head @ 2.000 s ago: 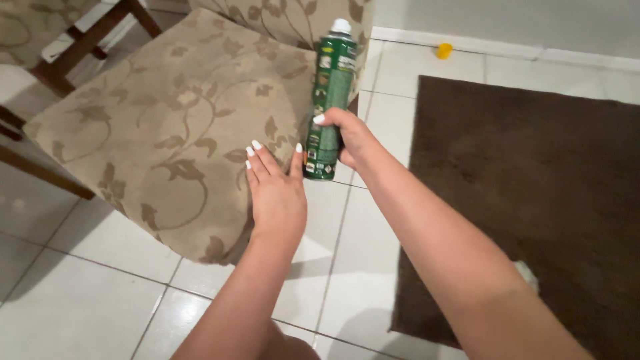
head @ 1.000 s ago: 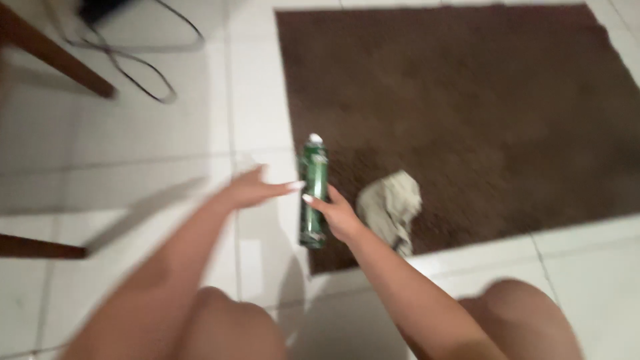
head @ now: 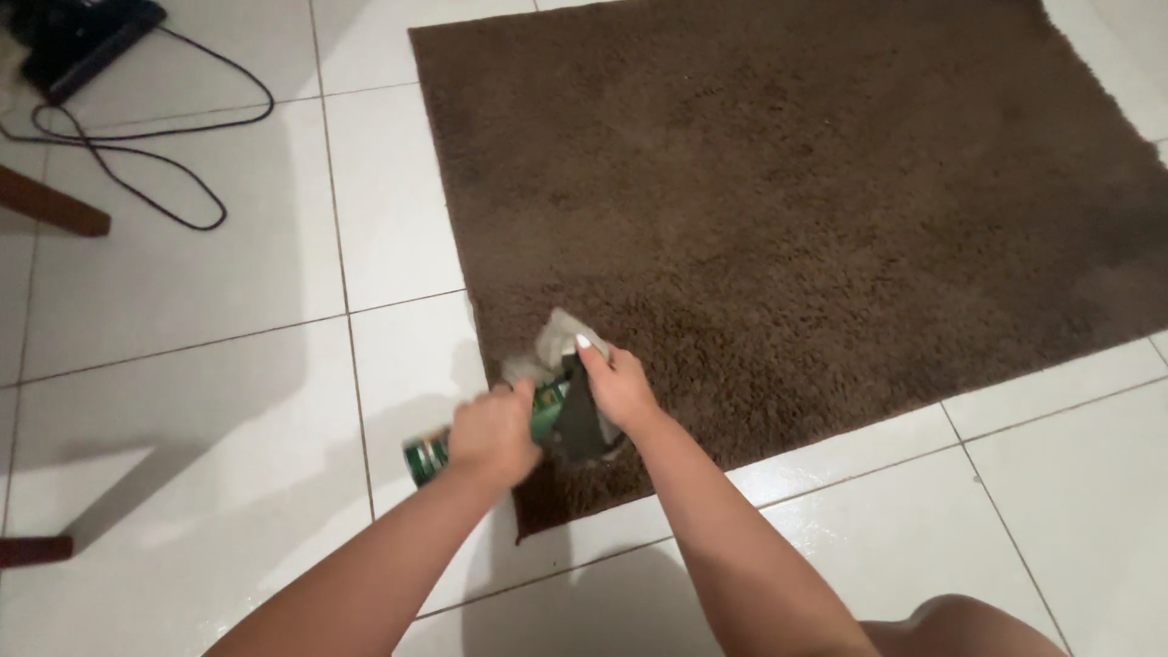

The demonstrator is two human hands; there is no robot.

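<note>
My left hand (head: 495,433) is closed around a green spray can (head: 427,456), which lies tilted with its base toward the lower left. My right hand (head: 620,385) grips a crumpled pale cloth (head: 558,339) with a dark grey part (head: 581,420) hanging below it. The cloth is at the can's upper end and hides its top. Both hands are over the near left corner of a brown shaggy rug (head: 776,201). The hands and the cloth are somewhat blurred.
White floor tiles (head: 182,411) surround the rug. A black cord (head: 205,226) lies looped at the upper left beside a black object (head: 105,55). Wooden furniture legs (head: 55,205) stand at the left edge. One of my knees (head: 958,625) shows at the lower right.
The can was upright in my right hand and is now tilted in my left. My right hand has taken up the cloth that lay on the rug. The view has turned from the chair to the rug.
</note>
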